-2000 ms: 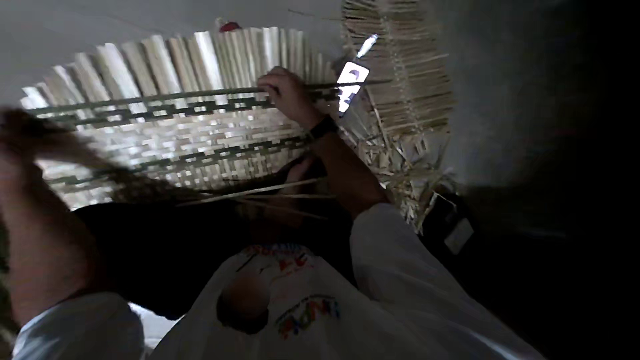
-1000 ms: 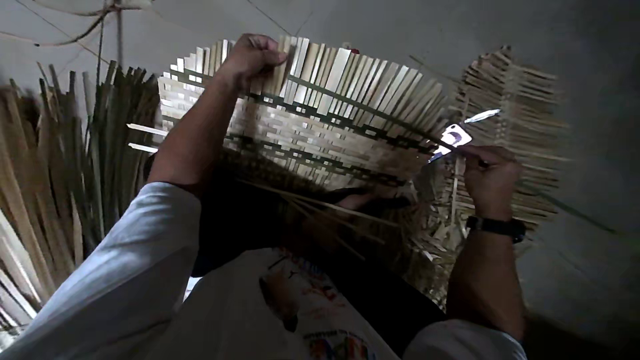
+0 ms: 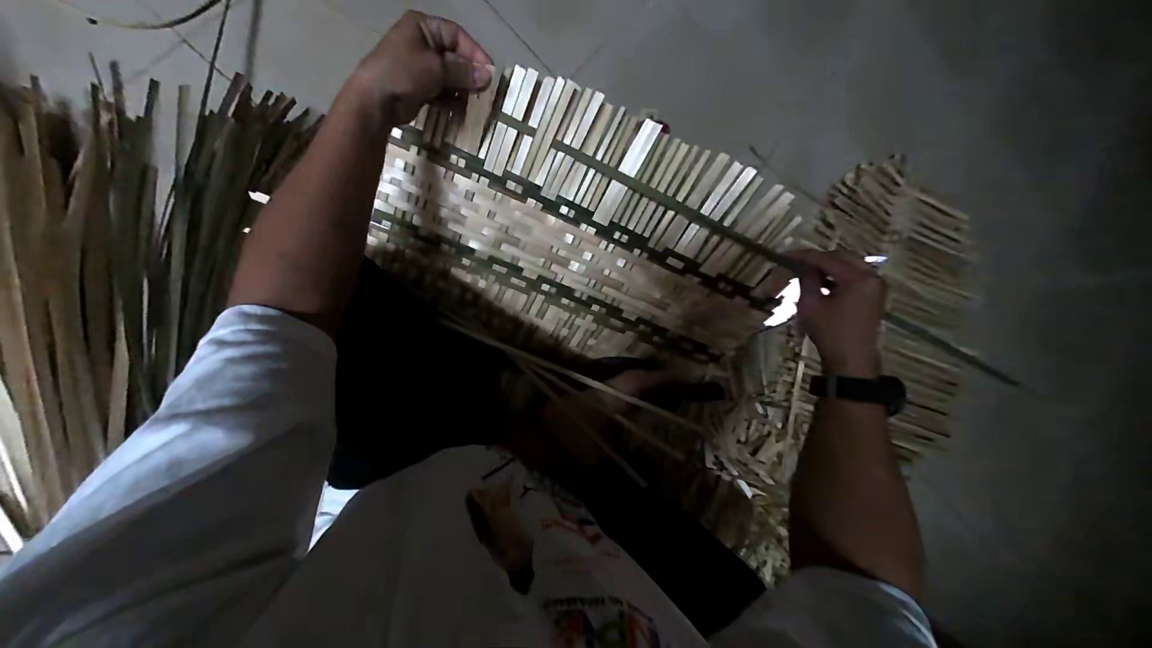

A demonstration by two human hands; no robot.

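Observation:
A partly woven mat of pale split strips [image 3: 531, 234] leans across my lap, with dark green strips woven in rows through it. Its upper strip ends stand free like a comb. My left hand [image 3: 432, 67] pinches the upright strip ends at the mat's upper left corner. A long dark green strip [image 3: 666, 196] runs among the upright ends above the woven part. At the mat's right edge my right hand [image 3: 837, 288] grips this strip, whose tail extends past the hand to the lower right. A dark watch is on my right wrist.
On the left stands a large bundle of long brown and green strips [image 3: 72, 270]. Another woven piece [image 3: 927, 315] lies on the grey floor [image 3: 1044, 225] at right. Loose pale strips [image 3: 765, 450] are heaped beside my lap, and a few thin strips [image 3: 576, 373] cross it.
Two seconds ago my right hand was on the upright strip ends; it then moved to the green strip at the mat's right edge. The view has shifted left, bringing the strip bundle into sight.

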